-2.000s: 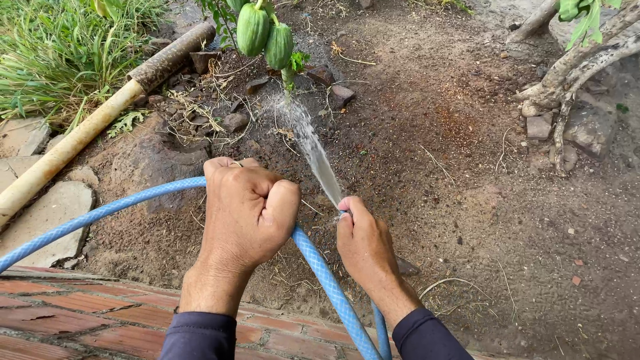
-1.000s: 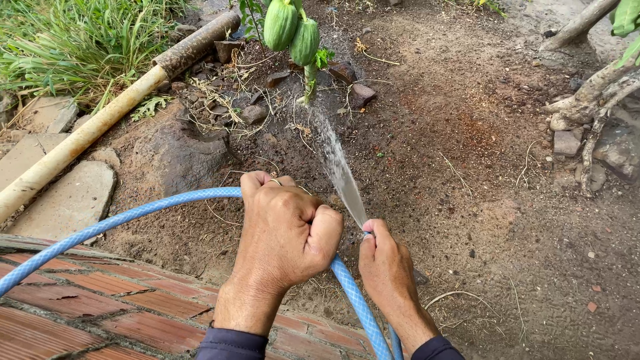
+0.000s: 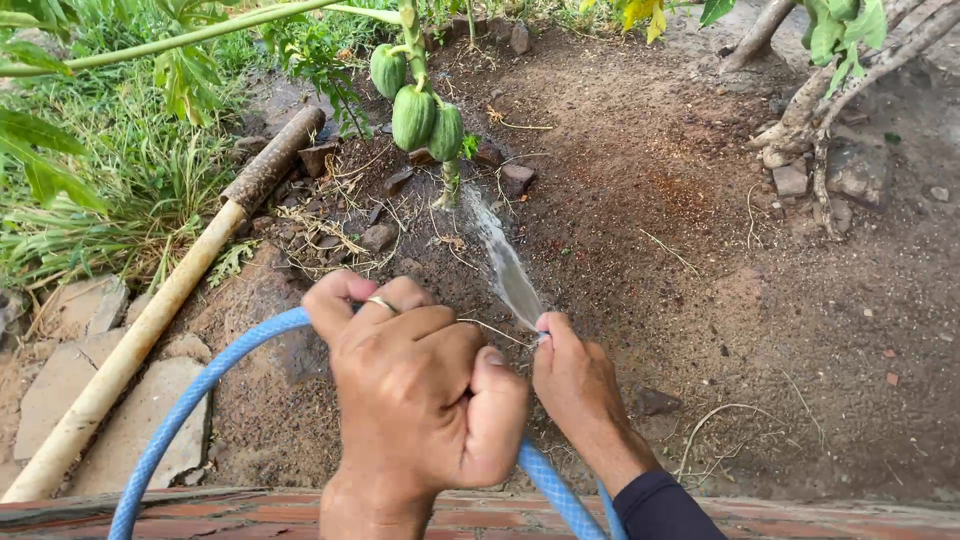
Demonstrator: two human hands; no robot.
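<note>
My left hand (image 3: 420,382), a ring on one finger, is closed around a blue braided garden hose (image 3: 180,405), which enters at its left and comes out below right. To its right, my right hand (image 3: 581,382) grips the hose's end, fingers at the mouth. A fan of water (image 3: 510,270) sprays from there up and left onto the soil by the base of a papaya stem (image 3: 450,180). Several green striped papayas (image 3: 413,118) hang on that plant. The hose inside my left fist is hidden.
A long pale pipe with a rusty upper part (image 3: 142,322) slants along the left, beside flat stone slabs (image 3: 150,420) and grass (image 3: 150,150). A brick wall edge (image 3: 285,517) runs along the bottom. A gnarled tree trunk (image 3: 806,112) stands at upper right, with stones at its foot.
The view has shifted, showing more of the papaya plant. My left hand appears larger and nearer the camera. Both hands keep hold of the hose, and the water still flows toward the plant.
</note>
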